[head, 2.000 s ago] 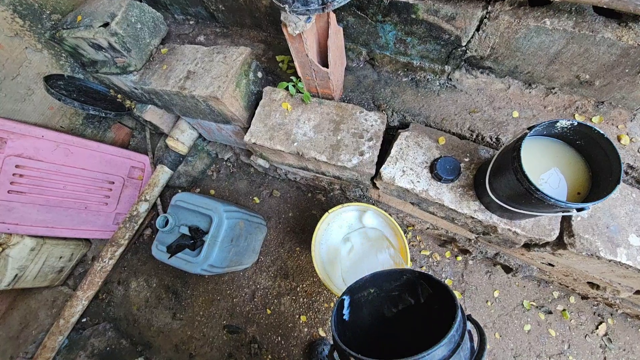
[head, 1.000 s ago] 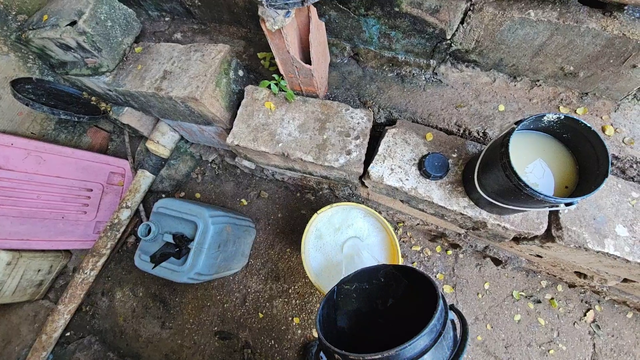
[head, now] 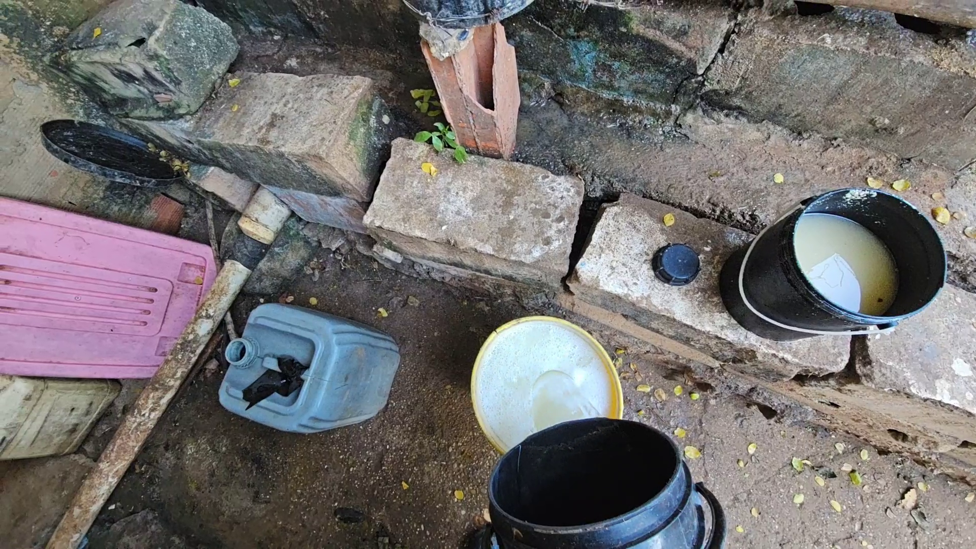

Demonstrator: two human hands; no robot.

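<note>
Neither my left hand nor my right hand is in view. At the bottom edge, a black plastic bucket overlaps the near side of a yellow-rimmed container holding whitish, frothy liquid. A smooth pale patch, perhaps a stream, shows in the froth beside the black rim. What supports the black bucket is hidden. Another black bucket with a white handle stands on the blocks at right; cloudy liquid and a white piece are inside. A black screw cap lies beside it. An uncapped blue-grey jerrycan rests at centre left.
A row of concrete blocks crosses the view. At left are a pink plastic panel, a dirty pole, a whitish container and a round black lid. A broken clay block stands behind, under a dark vessel.
The pale liquid surface in the yellow-rimmed container changes: it looks evenly frothy one second ago, and a smooth patch shows near the black bucket now. The jerrycan and cap stay in place.
</note>
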